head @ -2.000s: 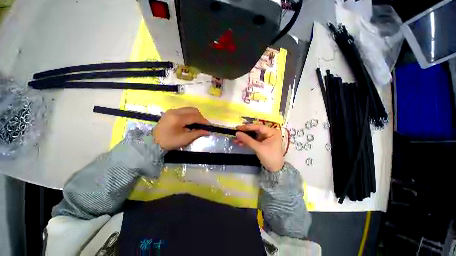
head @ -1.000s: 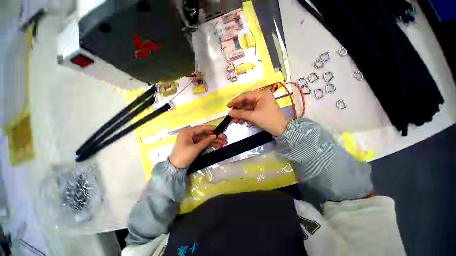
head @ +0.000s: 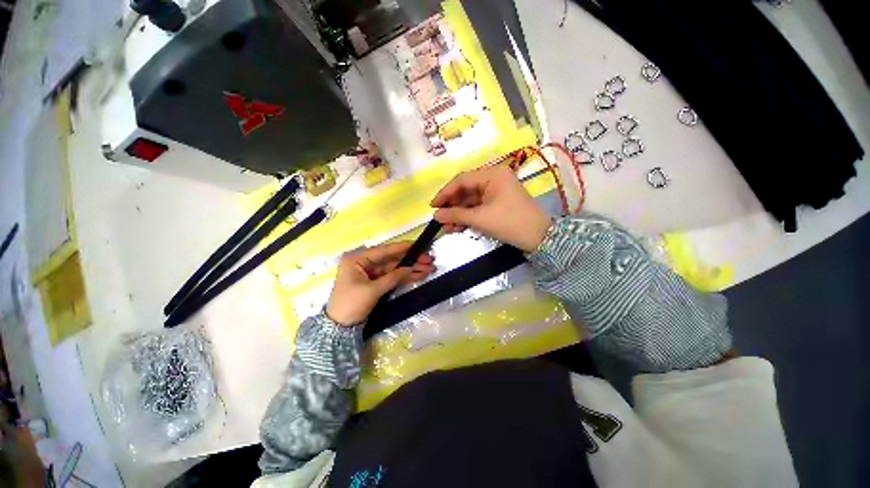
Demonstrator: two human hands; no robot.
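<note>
My left hand (head: 361, 281) and my right hand (head: 496, 212) hold a short visible length of black strap (head: 421, 243) between them, above the clear plastic sheet (head: 465, 246). My right fingertips pinch its upper end and my left fingers hold its lower part. Whether a ring is on the strap end cannot be told, as my fingers cover it. A single black strip (head: 456, 288) lies crosswise on the plastic, nearer to me, below both hands.
The dark machine head (head: 250, 95) stands at upper left. Three straps (head: 250, 267) lie left of it. A ring bag (head: 170, 386) is at lower left. Loose rings (head: 627, 125), a red-orange cord (head: 579, 179) and a strap pile (head: 754, 105) lie right.
The view has turned since the first frame. My hands have come closer together on the strap, which now slants up towards my right hand. In the last second my hands have barely moved.
</note>
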